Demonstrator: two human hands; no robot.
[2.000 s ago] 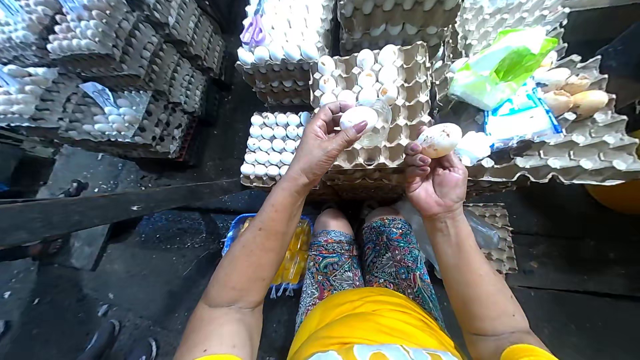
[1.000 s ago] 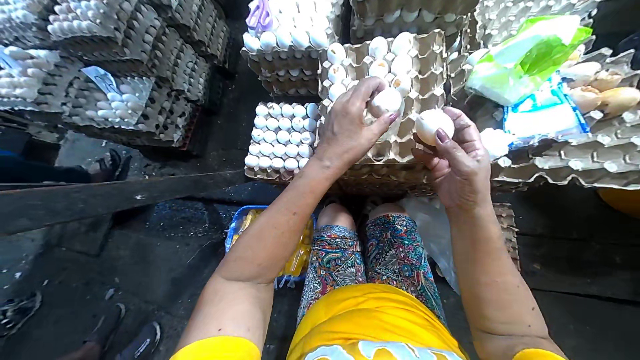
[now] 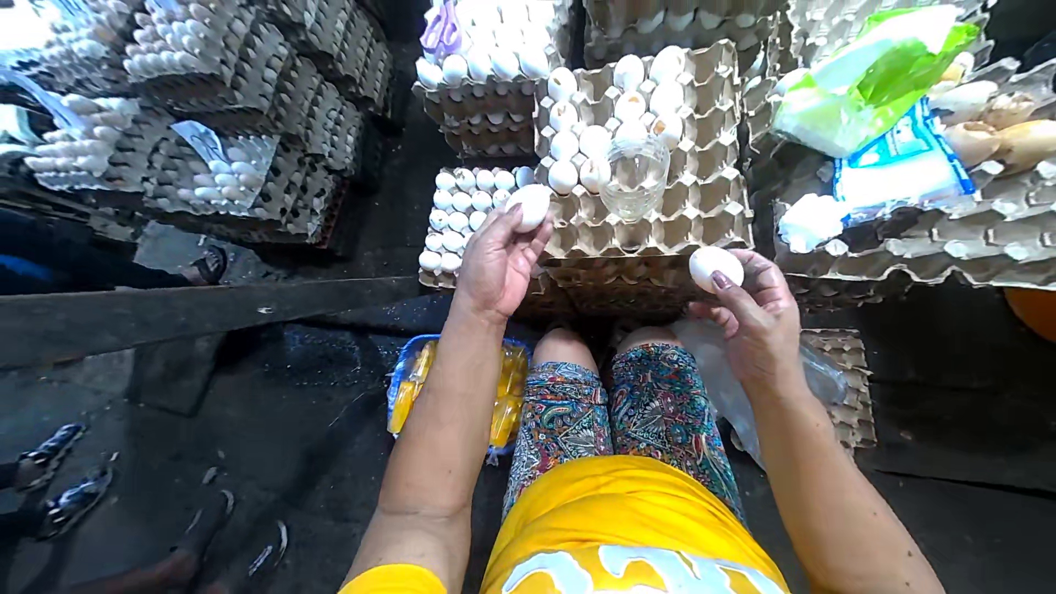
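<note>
My left hand (image 3: 505, 260) holds a white egg (image 3: 530, 206) in its fingertips at the near left corner of a cardboard egg tray (image 3: 693, 231). In my right hand (image 3: 755, 318), another white egg (image 3: 715, 270) is pinched between thumb and fingers, just off the tray's near right corner. Several eggs, some with brown marks, fill the tray's left and back cups; its right and front cups hold none. A clear glass jar (image 3: 634, 177) stands on the tray. Left of it is a lower tray full of white eggs (image 3: 462, 216).
Purple scissors (image 3: 441, 29) lie on eggs at the back. Plastic packs (image 3: 899, 165), crumpled white tissue (image 3: 811, 223) and cracked eggs (image 3: 1027, 142) are at right. Stacked egg trays (image 3: 247, 74) stand at left above a wooden beam (image 3: 206, 309). A blue basket (image 3: 394, 388) with yellow bags is below. Other people's feet (image 3: 62, 487) show at left.
My hands, close together over the tray one second ago, have moved apart and nearer to me, each still holding an egg. The jar between them now shows plainly.
</note>
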